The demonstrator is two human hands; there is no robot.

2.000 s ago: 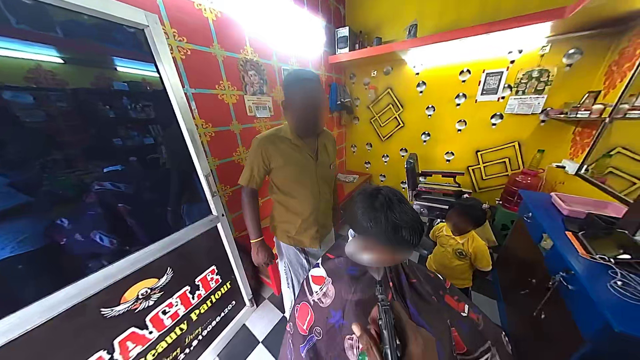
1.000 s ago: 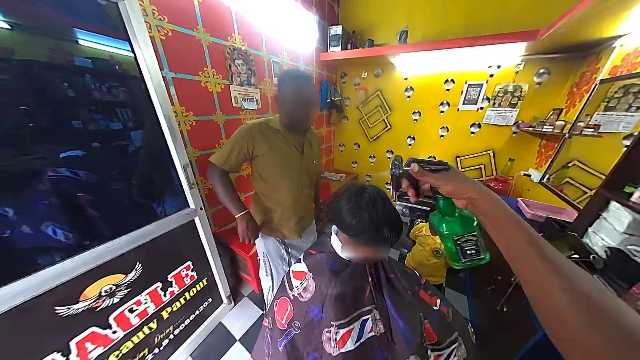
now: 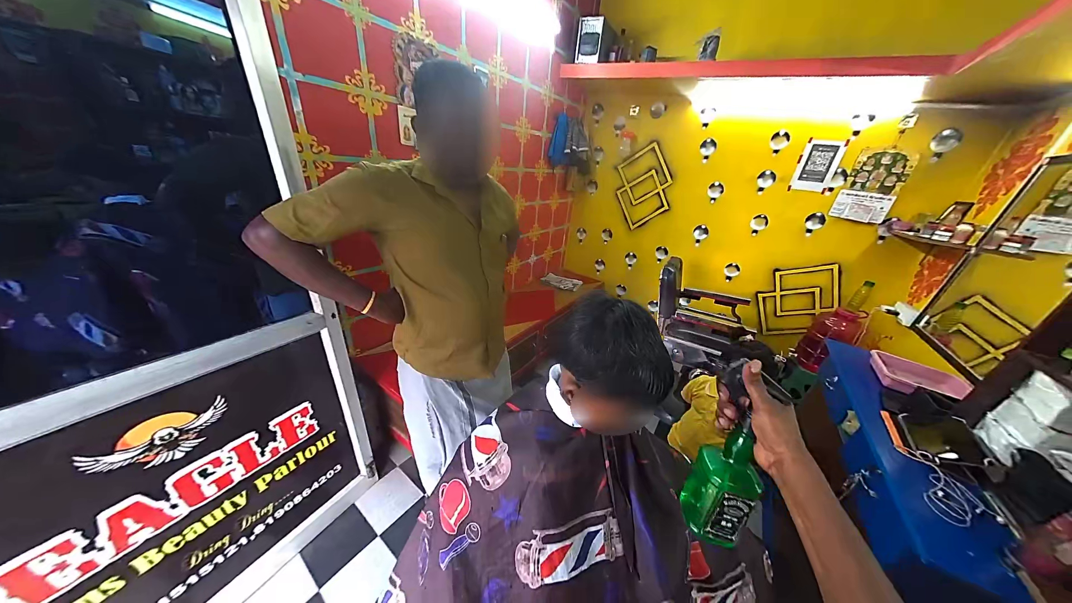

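My right hand (image 3: 766, 419) grips the black trigger head of a green spray bottle (image 3: 722, 494), which bears a dark label. The bottle is close to the right side of a seated person with dark hair (image 3: 618, 347). A white neck strip (image 3: 559, 397) circles that person's neck, above a dark barber cape (image 3: 536, 502) printed with barber poles and other figures. The head is tilted down. My left hand is not in view.
A person in a mustard shirt (image 3: 452, 276) stands close behind at the left, beside a glass door (image 3: 151, 209). A person in yellow (image 3: 702, 410) is partly hidden behind the bottle. On the right, a blue counter (image 3: 888, 494) holds a pink tray (image 3: 919, 374) and cables. A barber chair (image 3: 699, 318) stands behind.
Two seconds ago both hands were low over the cape with a dark tool. The green bottle came into view one second ago, raised beside the seated head; my right hand now holds it lower.
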